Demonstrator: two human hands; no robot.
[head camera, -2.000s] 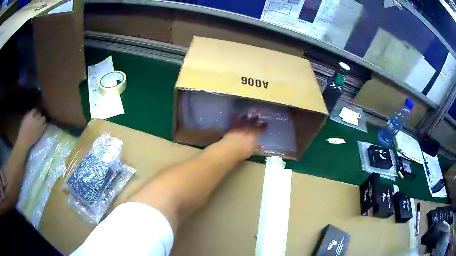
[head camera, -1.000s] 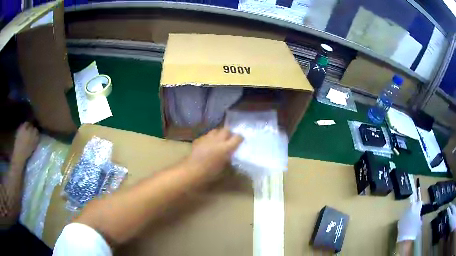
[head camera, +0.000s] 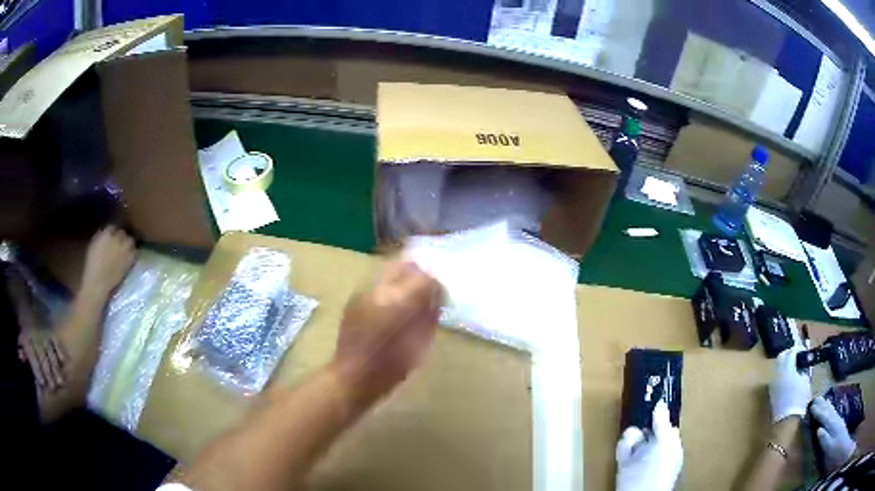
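My left hand (head camera: 391, 316), bare and blurred, grips the left edge of a white bubble bag (head camera: 499, 288). The bag hangs just in front of the supply carton (head camera: 480, 125), over the top end of a long white strip (head camera: 556, 422). My right hand (head camera: 650, 455), in a white glove, comes in from the bottom edge. It holds the near end of a black product box (head camera: 652, 379), with a finger on top. Other pale bubble bags (head camera: 489, 201) show inside the carton. Silvery bagged products (head camera: 248, 321) lie on the cardboard at left.
Another worker's gloved hands (head camera: 791, 384) handle dark items at far right. Black boxes (head camera: 737, 321) stand beside them. A water bottle (head camera: 741, 197) is behind. A tape roll (head camera: 248, 173) sits on paper at back left. A person's forearm (head camera: 96, 278) rests by bubble wrap sheets (head camera: 144, 336).
My left hand has drawn the bubble bag out of the carton and towards me. My gloved right hand has entered and taken hold of the black box, which now stands more upright in the picture.
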